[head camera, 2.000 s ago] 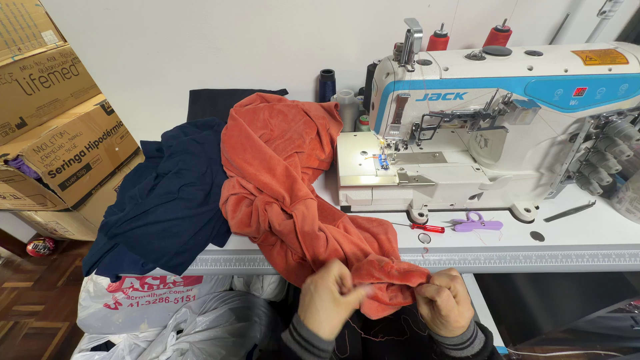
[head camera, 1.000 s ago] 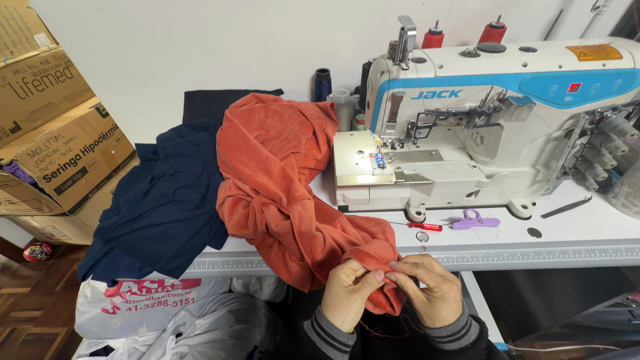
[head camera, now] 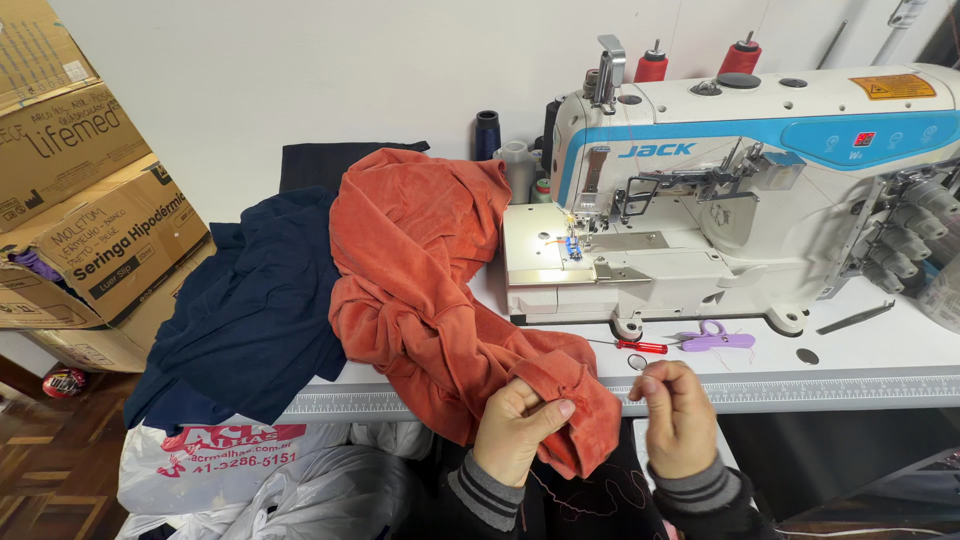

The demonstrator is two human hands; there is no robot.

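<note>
My left hand (head camera: pixel 521 427) pinches the end of an orange velour garment (head camera: pixel 420 300) at the table's front edge, its thumb beside a seam. To the right of the cloth, my right hand (head camera: pixel 679 416) is raised with thumb and forefinger together; whether a thread or needle lies between them cannot be told. Loose pinkish thread (head camera: pixel 577 510) hangs below the cloth over dark clothing. Behind the garment stands a white and blue Jack sewing machine (head camera: pixel 750 180), its needle area lit. In front of it lie a red-handled screwdriver (head camera: pixel 641 346) and purple thread snips (head camera: pixel 718 339).
Navy fabric (head camera: pixel 247 300) hangs over the table's left edge. Tweezers (head camera: pixel 855 317), a metal disc (head camera: pixel 807 356) and a small ring-like object (head camera: pixel 637 362) lie on the table. Cardboard boxes (head camera: pixel 112 247) are stacked left; plastic bags (head camera: pixel 300 480) sit below. Thread spools (head camera: pixel 487 135) stand behind.
My right hand has moved off the garment to the right, after both hands were together at its end one second ago. My left hand still holds the cloth.
</note>
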